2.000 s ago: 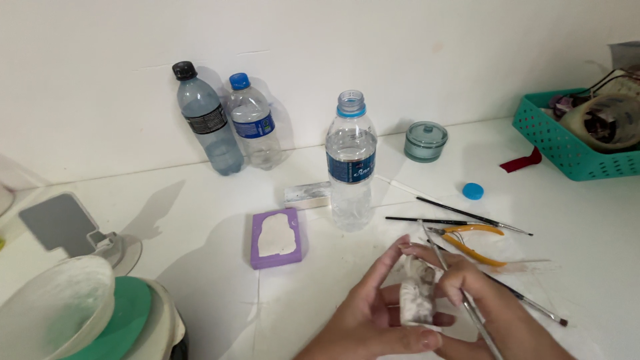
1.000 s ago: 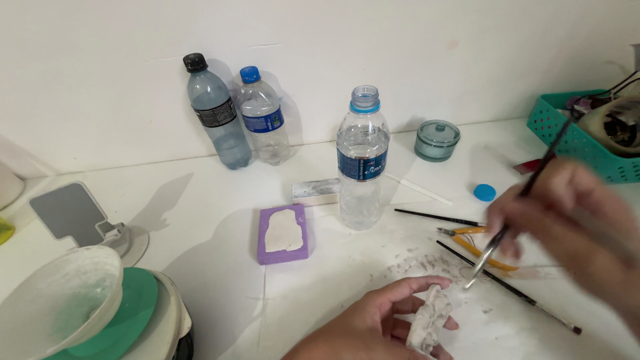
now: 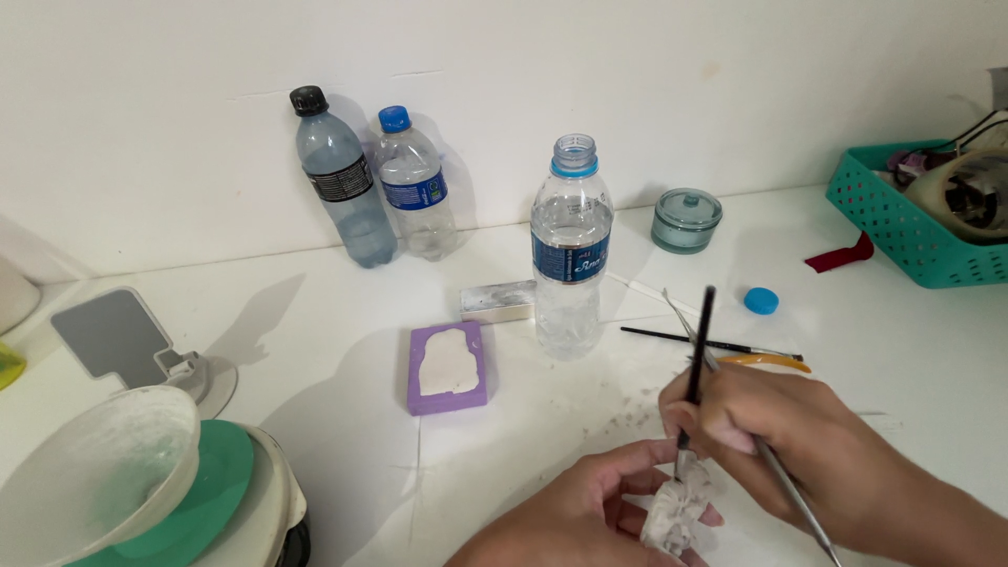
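Observation:
My left hand [image 3: 606, 504] holds a small white plaster-like figure [image 3: 675, 504] at the lower right of centre. Just above it, my right hand [image 3: 756, 425] grips a thin paintbrush with a black handle [image 3: 699, 354], its tip touching the figure's top. A metal sculpting tool [image 3: 791, 488] is also held in my right hand, slanting across it. Behind the hands lie another dark-handled brush [image 3: 709, 342] and an orange-handled tool [image 3: 768, 362], partly hidden by my right hand. A purple mold [image 3: 447, 368] filled with white material lies left of the hands.
An uncapped water bottle [image 3: 570, 260] stands beside a metal-topped block [image 3: 498, 302]. Two capped bottles [image 3: 346, 189] lean on the wall. Around them are a lidded glass jar [image 3: 687, 220], a blue cap [image 3: 761, 301], a green basket [image 3: 906, 228], a whitish bowl [image 3: 102, 472] and a grey stand [image 3: 114, 335].
My right hand, raised to the right with a brush a second ago, has come back left to the white figure. The brush tip now touches it. My left hand still holds the figure.

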